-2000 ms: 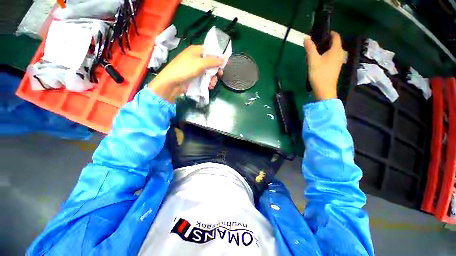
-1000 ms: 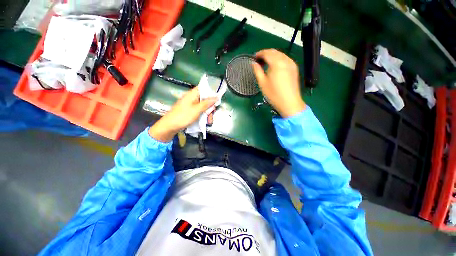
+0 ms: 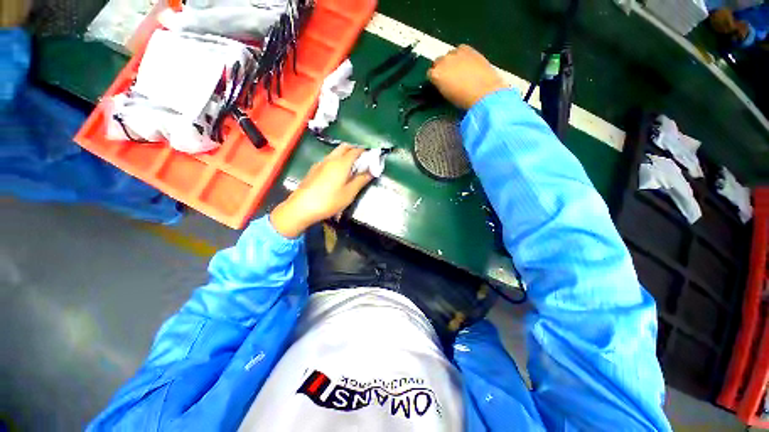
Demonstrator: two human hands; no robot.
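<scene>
My left hand is closed around a white bag near the bench's front edge; a thin dark piece shows at the bag, and most of the unit is hidden. My right hand is beyond the round dish, its fingers curled down beside black pliers; I cannot tell whether it holds anything. The grey round dish lies between my hands, with silvery specks by it. The black electric screwdriver with a green label stands or hangs right of my right hand.
An orange-red tray at left holds bagged units and black leads. A crumpled white bag lies beside it. Another black tool lies behind the dish. A black divided tray with white bags is at right. A person's hand shows top right.
My right hand released the screwdriver earlier, passed over the dish and has moved away to the pliers. My left hand stays on the white bag, now lower over the bench. The view has shifted.
</scene>
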